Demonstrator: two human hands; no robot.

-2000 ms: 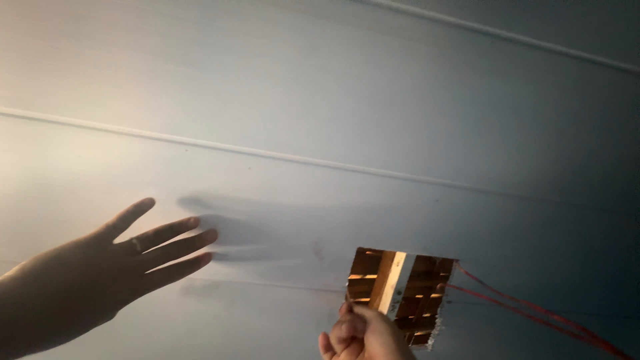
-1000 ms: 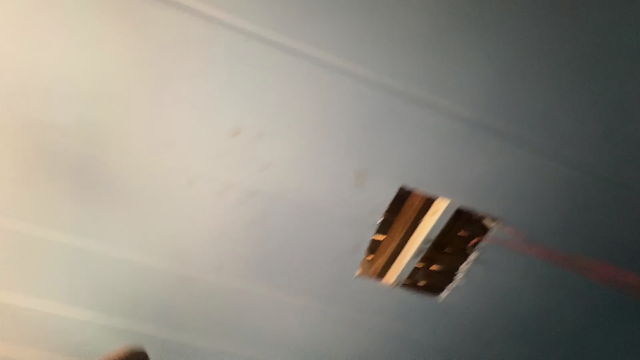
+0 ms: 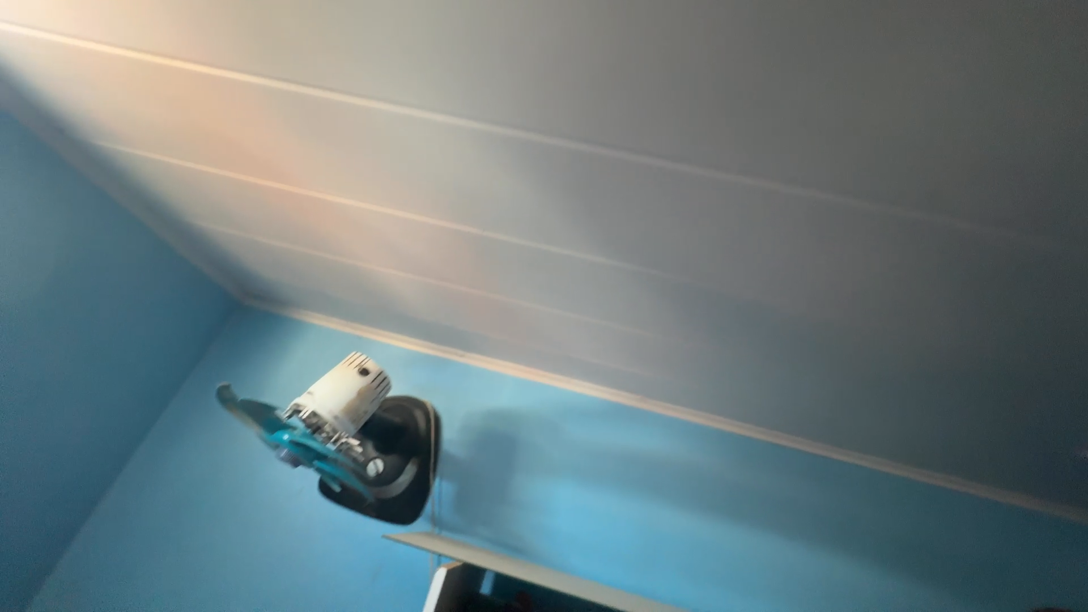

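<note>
Neither of my hands shows in the head view now, so what they hold or touch is hidden. A wall fan without a guard, with teal blades [image 3: 319,459], a white motor housing [image 3: 344,393] and a black base [image 3: 412,476], is fixed on the blue wall [image 3: 646,484] at the lower left. Above it spreads the pale panelled ceiling [image 3: 510,68], crossed by thin raised strips.
A light trim [image 3: 527,370] runs where ceiling and wall meet. Below the fan, a thin pale board [image 3: 527,571] lies over an open-fronted shelf or cabinet with a white side edge [image 3: 439,589]. Another blue wall [image 3: 85,340] stands at the left.
The view has swung far from the ceiling opening with red wires to the wall fan. Two seconds ago both hands were visible, one spread and one near the opening; both are out of view now.
</note>
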